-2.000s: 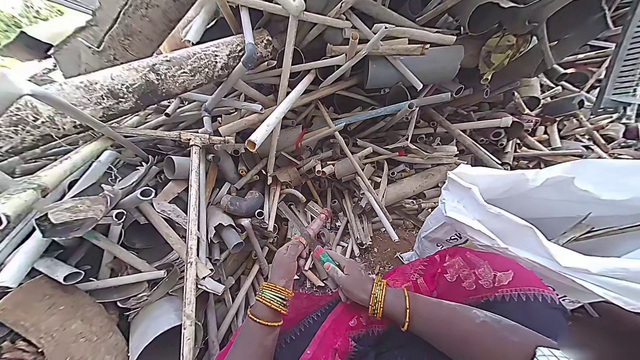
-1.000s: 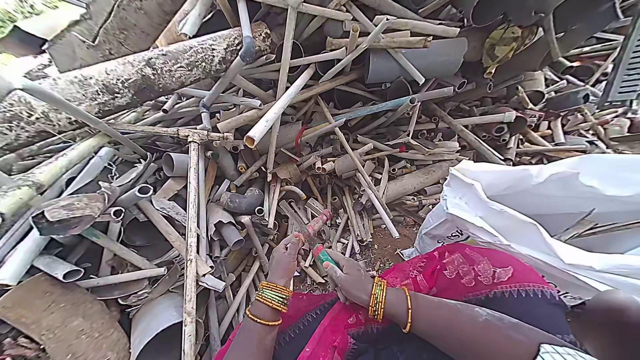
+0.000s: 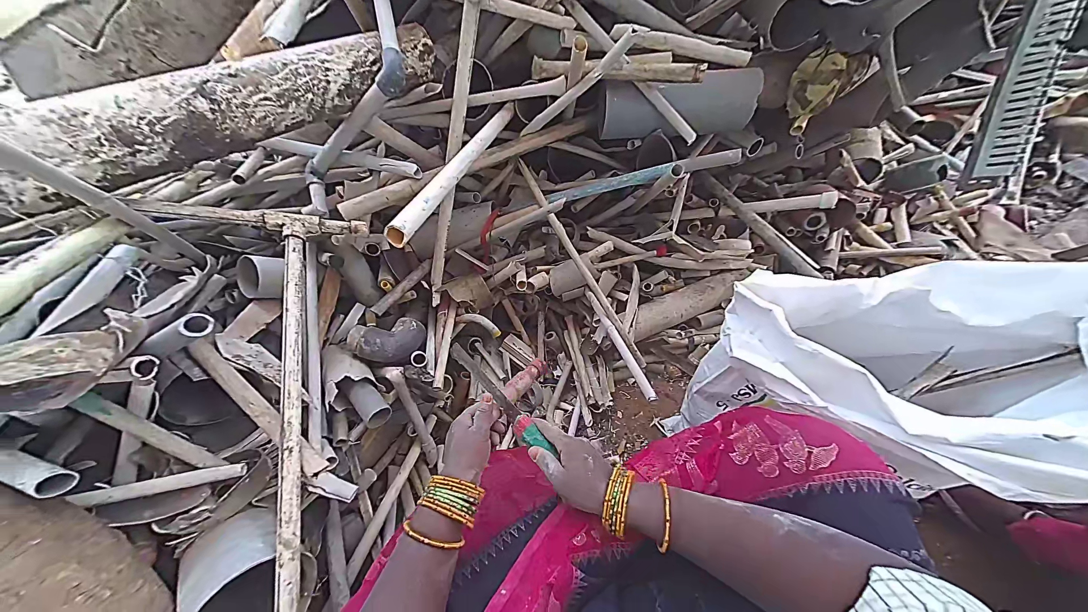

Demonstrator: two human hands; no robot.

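My left hand [image 3: 473,432] is closed around a short reddish, dusty pipe piece [image 3: 521,381] that points up and to the right. In my right hand [image 3: 575,469] is a tool with a green and red handle [image 3: 534,434]. Its narrow dark blade [image 3: 493,387] crosses over beside the pipe piece and points up and to the left. Both hands are close together above my pink cloth, with small pipe scraps just beyond them. Fingers cover part of the handle and the lower end of the pipe piece.
A large heap of cut plastic pipes lies ahead and to the left, with a grey elbow fitting [image 3: 387,342] and a thick, stained pipe [image 3: 195,106]. At right stands an open white sack [image 3: 790,374] with thin strips inside. A grey slotted grate [image 3: 1024,93] lies at upper right.
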